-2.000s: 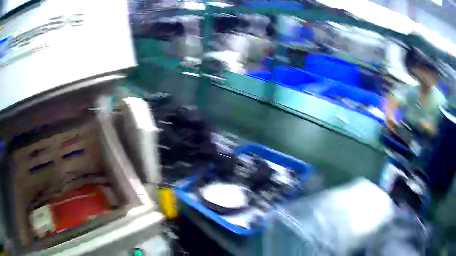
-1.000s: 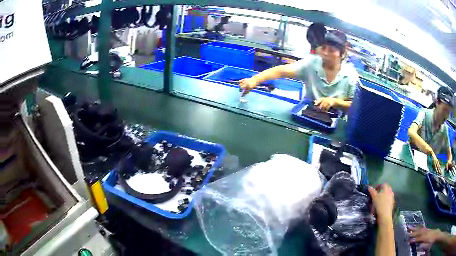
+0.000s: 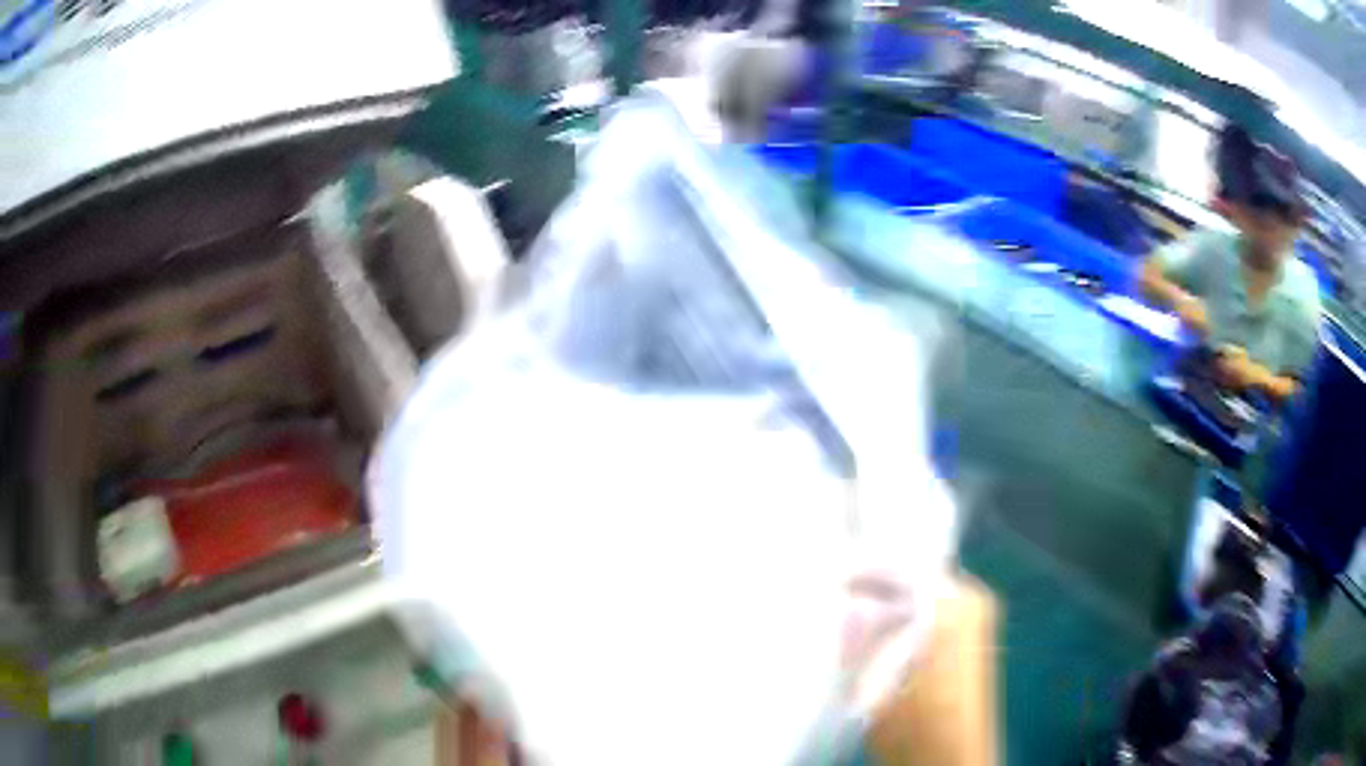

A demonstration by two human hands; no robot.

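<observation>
A large, crinkled, whitish clear plastic bag [image 3: 629,554] is held up close in front of me, blurred and overexposed. It hides much of the middle of the view. My right hand [image 3: 887,636] is at the bag's lower right side and grips it; the fingers are blurred. Only a sliver of skin, seemingly my left hand [image 3: 472,730], shows at the bottom edge by the bag's lower left side; its grip cannot be made out.
The shield box [image 3: 225,636] stands open at left, with a red pad [image 3: 262,512] and a white box [image 3: 138,548] in its cavity. Bagged headphones [image 3: 1221,688] lie at lower right. A person [image 3: 1251,285] sits across the green bench [image 3: 1049,524].
The bag has gone from lying on the bench to being held up before me. The view has swung left, bringing the shield box cavity back in; the blue tray is now hidden.
</observation>
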